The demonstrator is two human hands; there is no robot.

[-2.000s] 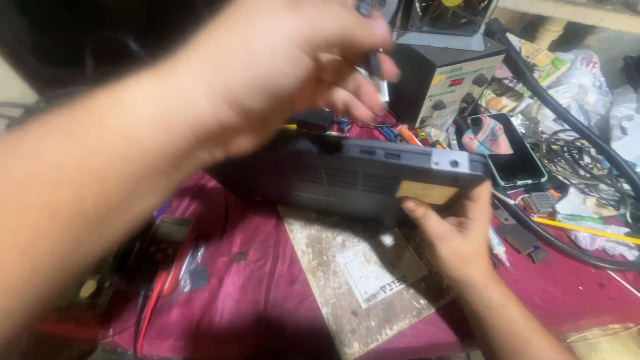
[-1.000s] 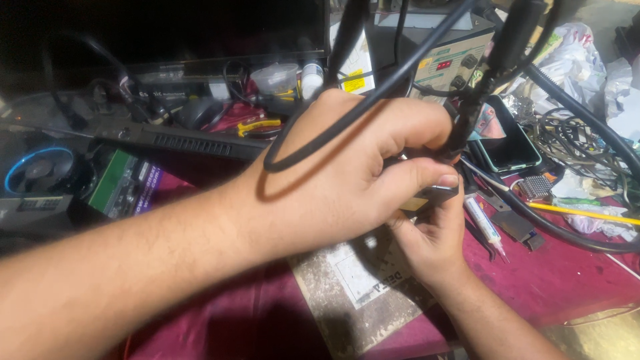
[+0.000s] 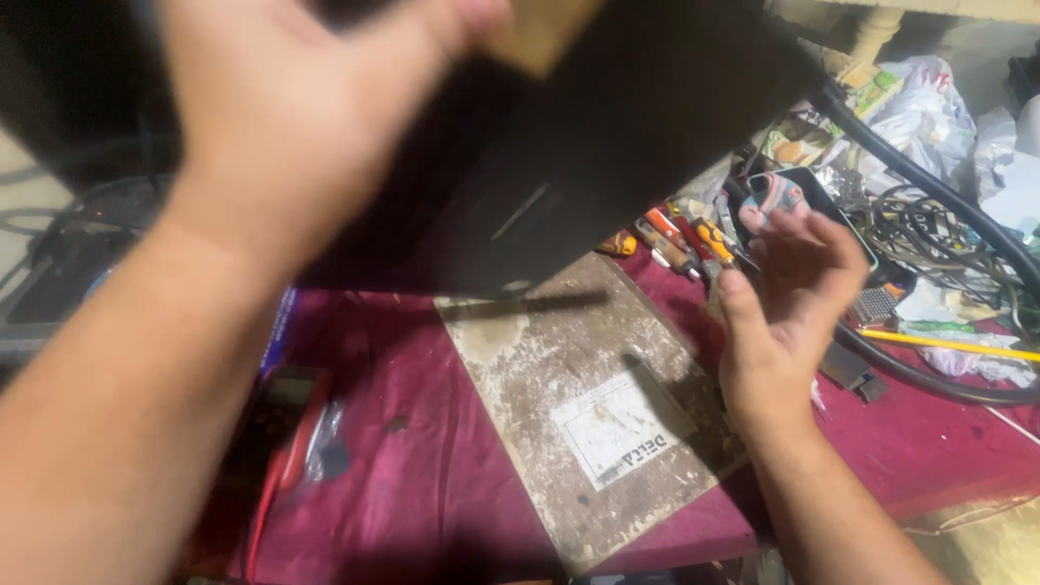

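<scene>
My left hand [image 3: 284, 106], blurred at the upper left, is on a large flat black electronic device [image 3: 593, 162], with its thumb by a tan sticker [image 3: 548, 32]. The device is tilted up, and its top runs out of view. My right hand [image 3: 784, 301] is raised to the right of the device, fingers apart, holding nothing. Below them a worn brown board [image 3: 536, 382] with a white printed label [image 3: 617, 422] lies on the dark red tablecloth [image 3: 390, 406]. Most of my left fingers are blurred or hidden.
A red multimeter [image 3: 296, 398] lies at the left. Screwdrivers [image 3: 715, 242] and a phone-like item with a green edge [image 3: 853, 236] lie behind my right hand. Tangled cables [image 3: 934, 236], a thick black hose [image 3: 942, 179], plastic bags [image 3: 926, 106] and a yellow stick [image 3: 951, 343] crowd the right.
My hands, together at a black cable and plug one second ago, are now apart. My right hand has let go, and the black device is raised and tilted. The cable is out of view.
</scene>
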